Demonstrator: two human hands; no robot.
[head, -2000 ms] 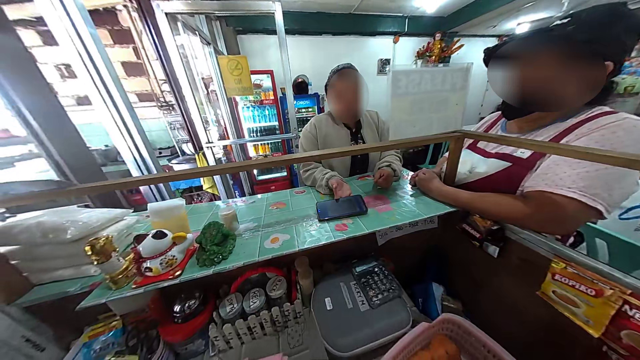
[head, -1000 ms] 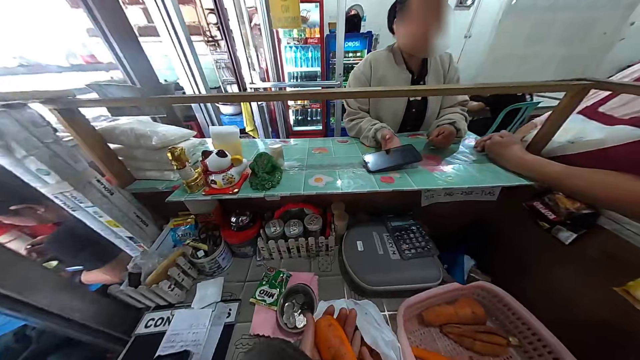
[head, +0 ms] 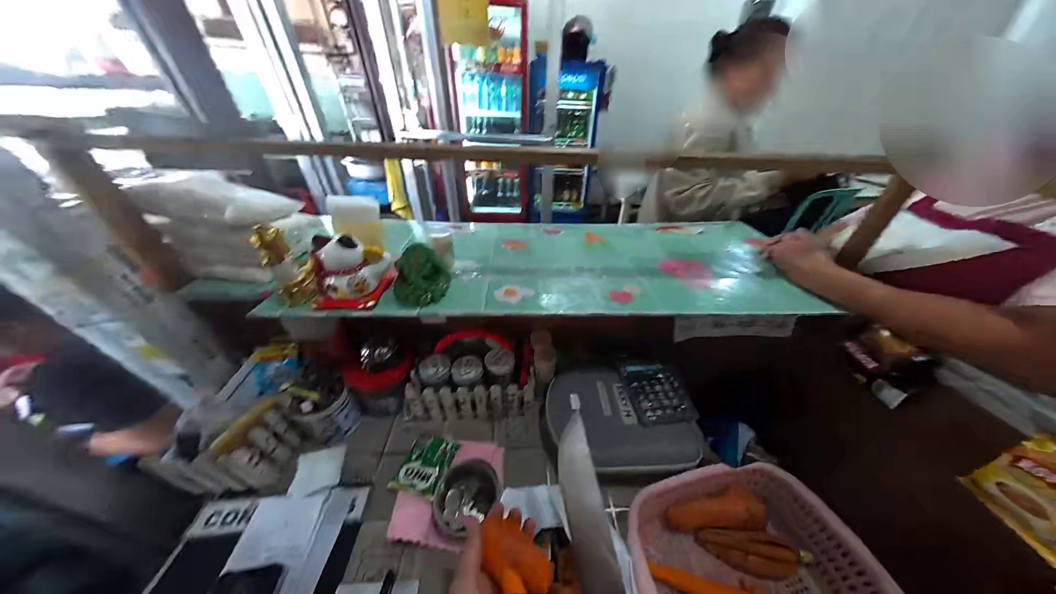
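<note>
At the bottom centre, my left hand (head: 469, 569) is palm up with its fingers curled around orange carrots (head: 516, 554). Just right of it rises a blurred white sheet (head: 584, 503), apparently plastic; brownish-orange shapes show between the two, too unclear to name. My right hand does not show. Beyond my left hand, a metal bowl (head: 467, 495) of coins rests on a pink cloth (head: 412, 521), beside a green Milo sachet (head: 424, 464). A pink plastic basket (head: 833, 516) at the lower right holds more carrots (head: 716, 510).
A calculator (head: 656, 392) lies on a grey case (head: 606, 421) behind the basket. The raised green-tiled counter (head: 561, 276) bears a lucky cat figurine (head: 346, 268); a wooden rail (head: 495, 153) runs above. A person's forearm (head: 924, 309) rests at the right. Papers (head: 272, 528) lie lower left.
The phone has gone from the counter, and the person in the light jacket has moved away from it, rightward. The white sheet now stands upright beside my left hand. The view has shifted.
</note>
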